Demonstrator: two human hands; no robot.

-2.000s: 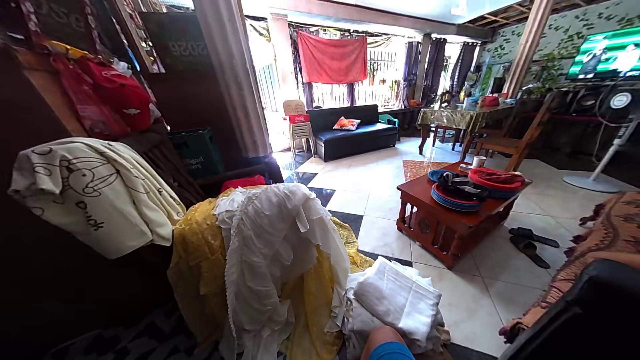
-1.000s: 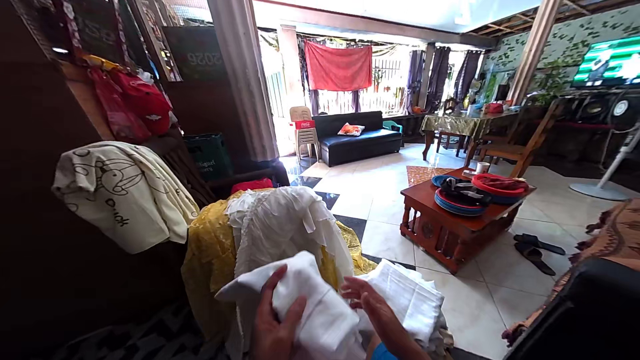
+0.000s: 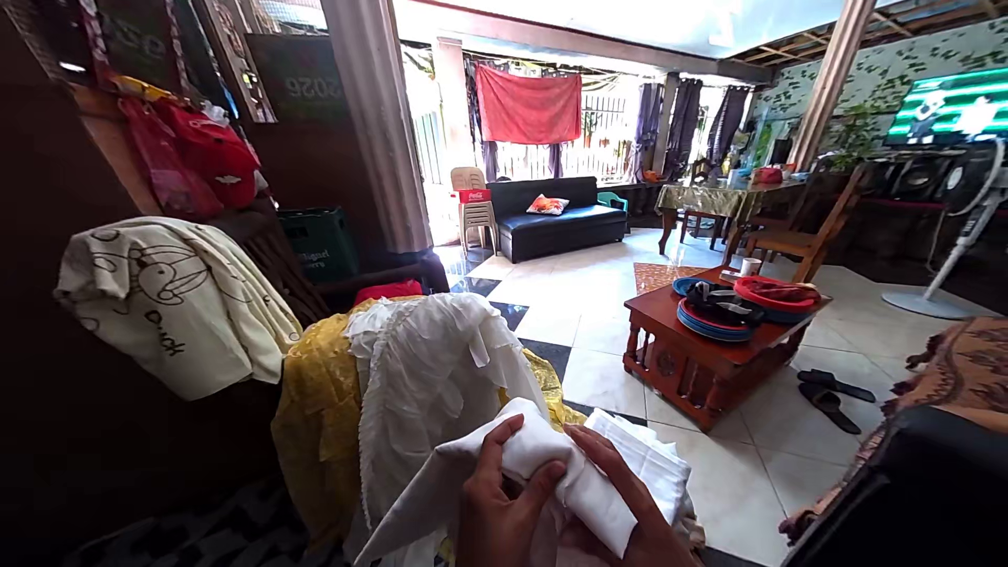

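Note:
A white cloth [image 3: 531, 441] is bunched between both hands at the bottom middle. My left hand [image 3: 508, 492] grips it with the thumb and fingers pinching its top. My right hand [image 3: 622, 488] closes on its right side, partly hidden by the cloth. Just behind the right hand lies a folded white cloth [image 3: 642, 453]. Ruffled white fabric [image 3: 441, 378] drapes over a yellow cloth [image 3: 319, 409] to the left of the hands. What supports these fabrics is hidden.
A red wooden coffee table [image 3: 685, 370] holding plates stands to the right, with dark slippers [image 3: 831, 402] on the floor beside it. A cream printed cloth [image 3: 181, 291] hangs at left. The edge of a black seat [image 3: 913, 488] is at lower right.
Two seconds ago neither hand was in view. One second ago the hands were apart, the left on the white cloth; now both hold it, and it is more bunched.

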